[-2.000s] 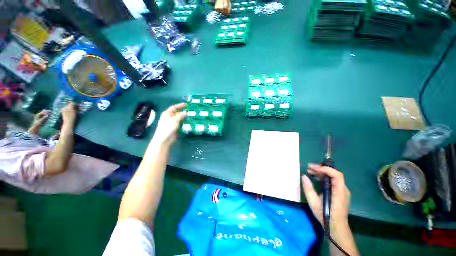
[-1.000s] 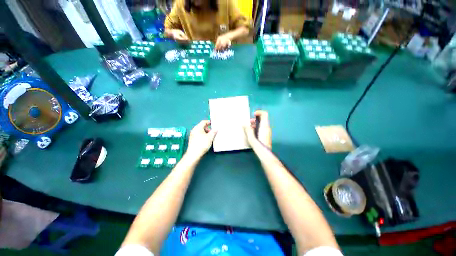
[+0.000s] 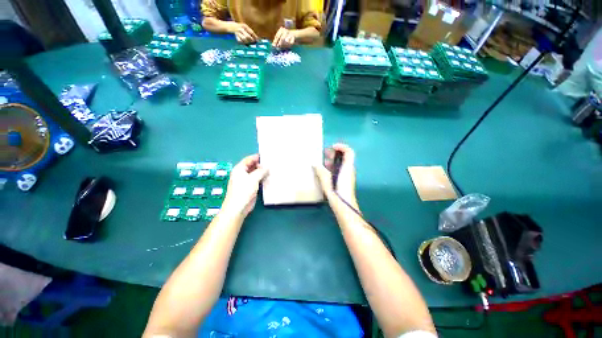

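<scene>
The pale tan backing board is in front of me, its plain face towards me. My left hand grips its left edge. My right hand touches its right edge and also holds the black soldering iron, whose cord runs down along my forearm; the iron's tip is hidden. A green PCB panel with white square parts lies left of my left hand. Whether anything is under the board is hidden.
Stacked PCB panels stand at the back right. A tan card, a plastic bag, a round tin and a black unit are at the right. A black oblong object is left. A person works opposite.
Two seconds ago the board lay near the bench edge; both hands have since taken hold of it and moved it forward. My left hand has left the left panel. The second panel no longer shows.
</scene>
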